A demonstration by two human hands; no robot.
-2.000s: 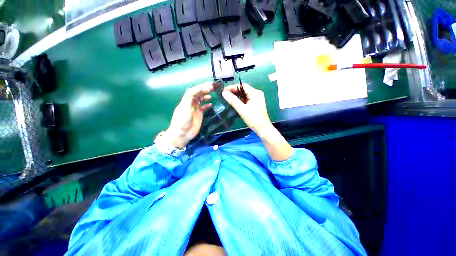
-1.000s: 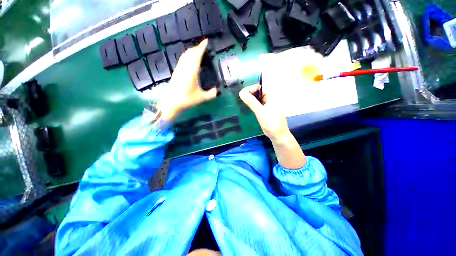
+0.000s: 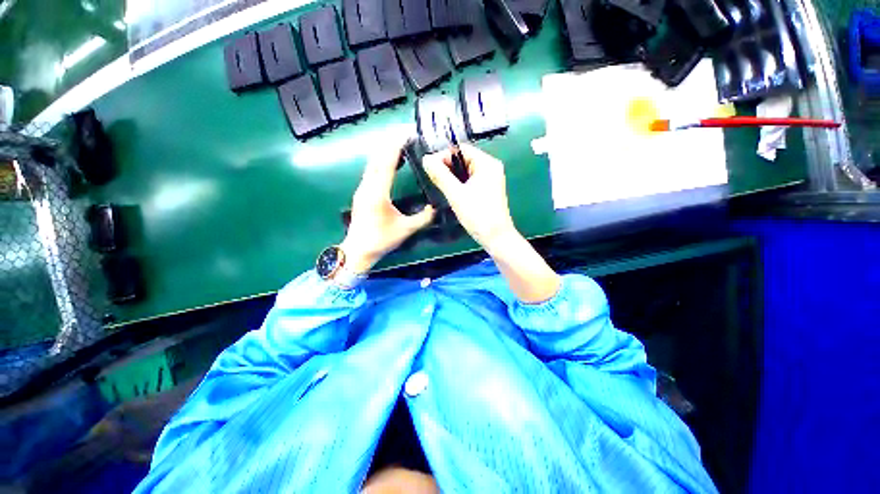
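Observation:
My left hand (image 3: 381, 214) holds a black plastic housing (image 3: 422, 174) between thumb and fingers, tilted above the mat near the front edge. My right hand (image 3: 475, 196) grips dark, thin tweezers (image 3: 457, 161) and meets the housing on its right side. The tweezer tips point away from me, towards a slotted housing (image 3: 440, 123) lying just beyond; contact cannot be told. Another slotted housing (image 3: 484, 104) lies to its right. Part of a dark flat strip (image 3: 446, 232) shows under my hands, mostly hidden.
Rows of black housings (image 3: 339, 89) lie at the back. A white paper sheet (image 3: 632, 159) with a red-handled brush (image 3: 762, 123) lies right. Curved black parts (image 3: 751, 68) are at far right. Chunky black blocks (image 3: 107, 228) stand at left beside the mesh (image 3: 34, 217).
My left hand has drawn back from the housing rows with a housing. My right hand has moved left to meet it, with the tweezers. The dark strip is now mostly covered.

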